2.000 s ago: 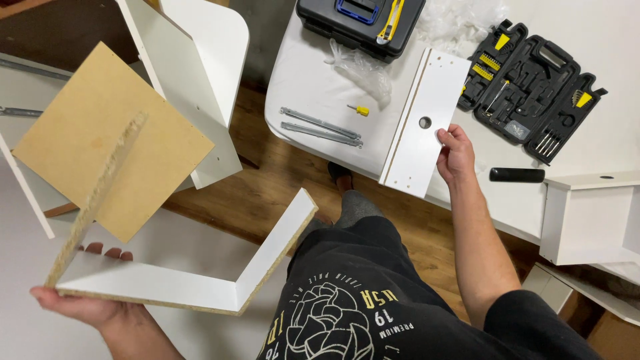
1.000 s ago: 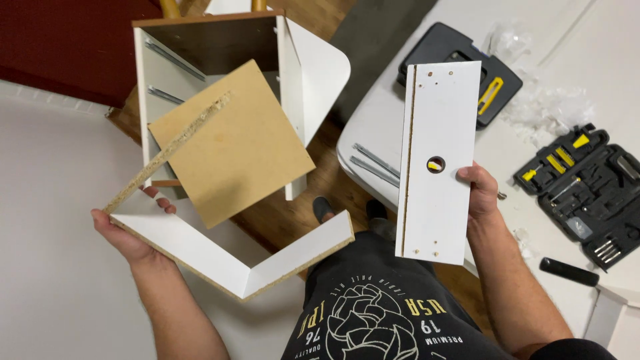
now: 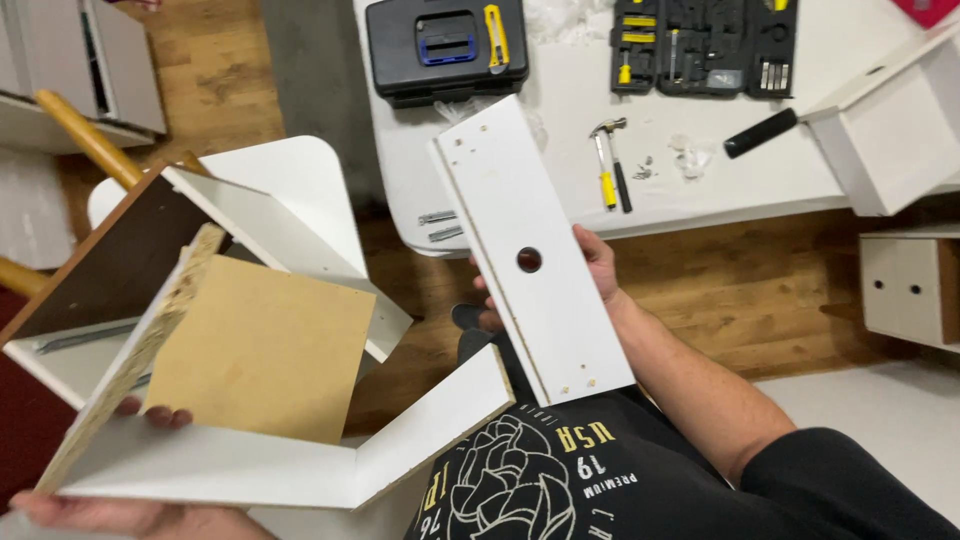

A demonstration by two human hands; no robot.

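My left hand (image 3: 142, 480) grips a U-shaped white chipboard drawer frame (image 3: 210, 465) at its lower left corner, with raw chipboard edges showing. Behind the frame lies or leans a square tan fibreboard panel (image 3: 270, 345); what supports it is hidden. My right hand (image 3: 596, 262) holds a white drawer front panel (image 3: 517, 217) by its long side, the fingers partly hidden behind it. The panel has a round hole at its middle, a groove along one long edge and small holes near both ends. It is tilted and apart from the frame.
A white table (image 3: 675, 202) bears a black toolbox (image 3: 450, 52) with a yellow utility knife, an open tool case (image 3: 701, 52), a hammer (image 3: 606, 165), metal drawer slides (image 3: 442, 225) and an assembled white drawer (image 3: 892, 127). An upturned cabinet (image 3: 97, 262) and a white chair (image 3: 315, 180) are at left.
The view has shifted markedly. My right hand has lifted the drawer front off the table, where it was two seconds ago, and it now tilts the other way. My left hand still holds the frame.
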